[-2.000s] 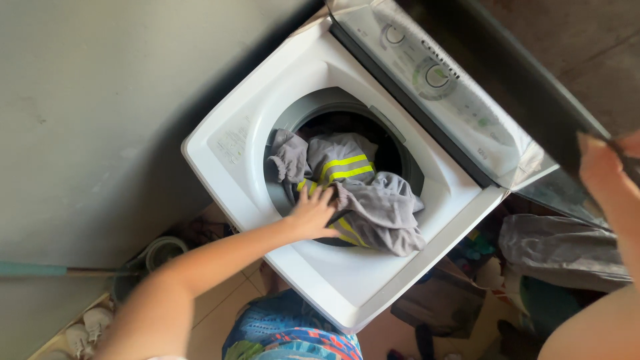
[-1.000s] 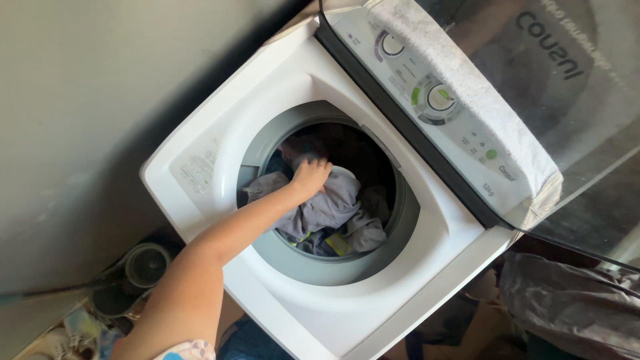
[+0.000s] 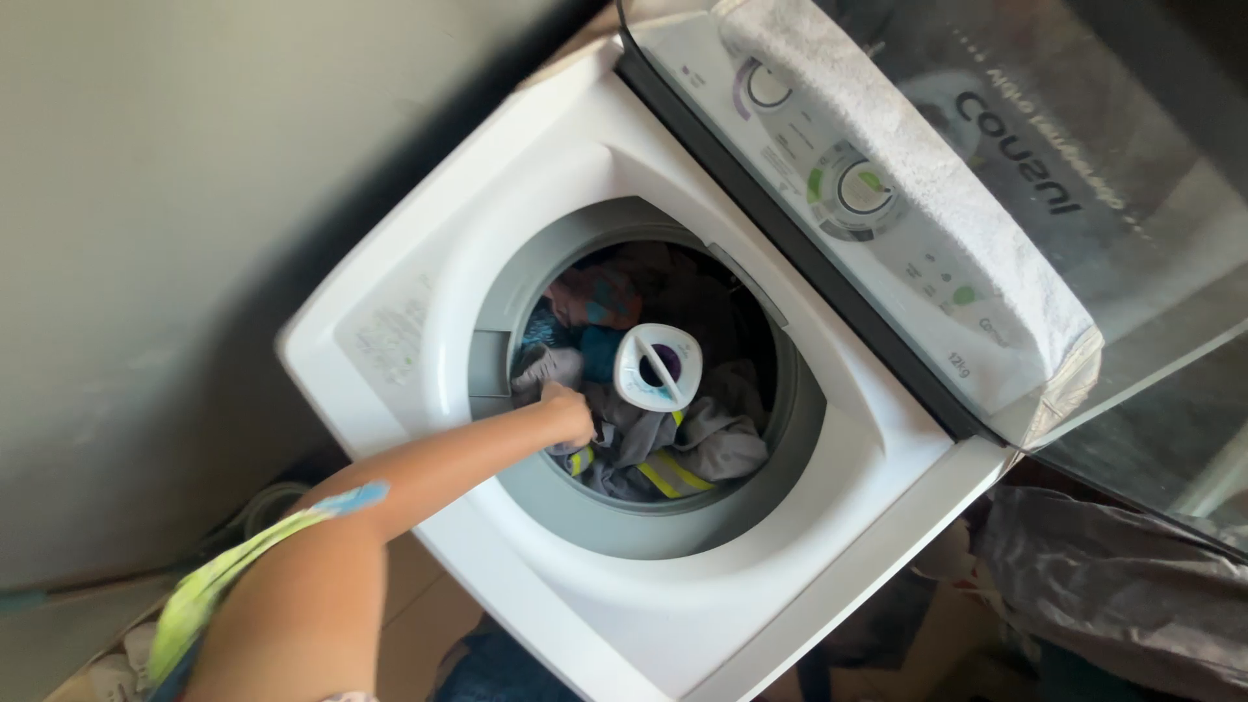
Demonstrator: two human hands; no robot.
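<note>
My left hand reaches into the drum of a white top-loading washing machine, its fingers closed on grey cloth at the left side of the load. Around the agitator's white cap lie clothes: a grey garment with yellow stripes, a pinkish patterned piece and darker cloth towards the back. The fingertips are partly hidden in the grey garment. My right hand is outside the view.
The see-through lid stands raised behind the control panel, which has a pale towel along it. A grey wall rises at the left. Grey cloth or plastic lies at the lower right.
The striped grey garment has gone from across the drum's rim down into the drum, and the agitator cap now shows. My right hand, at the lid's edge two seconds ago, has left the view.
</note>
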